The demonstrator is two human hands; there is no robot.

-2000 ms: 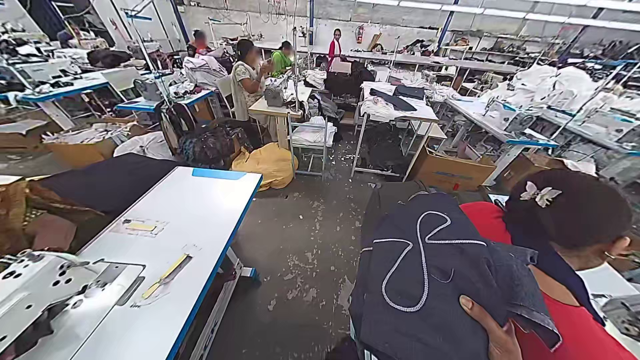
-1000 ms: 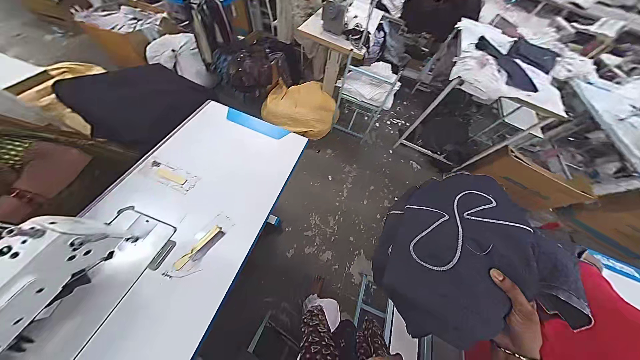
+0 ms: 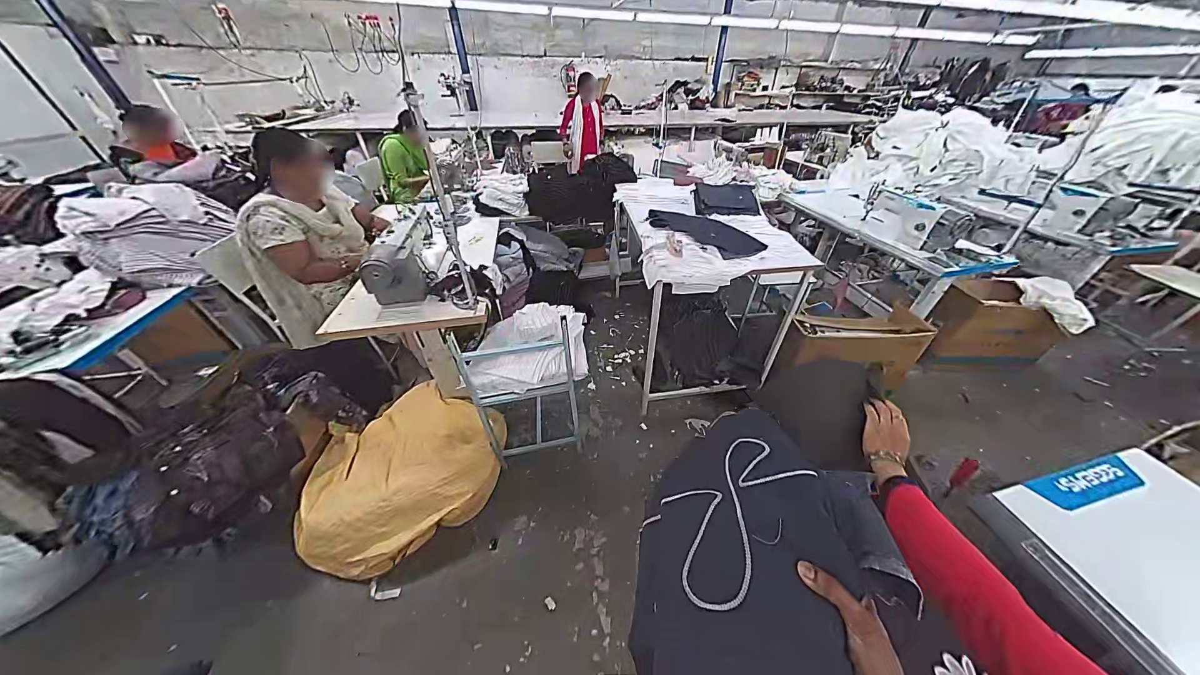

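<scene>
A dark navy garment bundle (image 3: 712, 534) with a looped pale cord or seam line on its face fills the lower right. What looks like my right hand (image 3: 848, 614) grips its lower right side, thumb on top, fingers hidden beneath the cloth. Close to it, a co-worker's hand (image 3: 886, 436) with a bracelet and red sleeve touches a black cloth piece (image 3: 816, 408) behind the bundle. Faded denim (image 3: 872, 534) hangs between the two hands. My left hand is out of view.
A yellow cloth bundle (image 3: 398, 483) lies on the floor at left, beside a blue metal stool (image 3: 534, 398). A white machine table (image 3: 1125, 562) stands at right. Ahead are sewing tables (image 3: 722, 244), cardboard boxes (image 3: 858, 342) and seated workers.
The co-worker's red-sleeved arm now reaches forward along the bundle's right side. The garment bundle remains held. The view has dipped, then risen and swung right, leaving the left table out of frame.
</scene>
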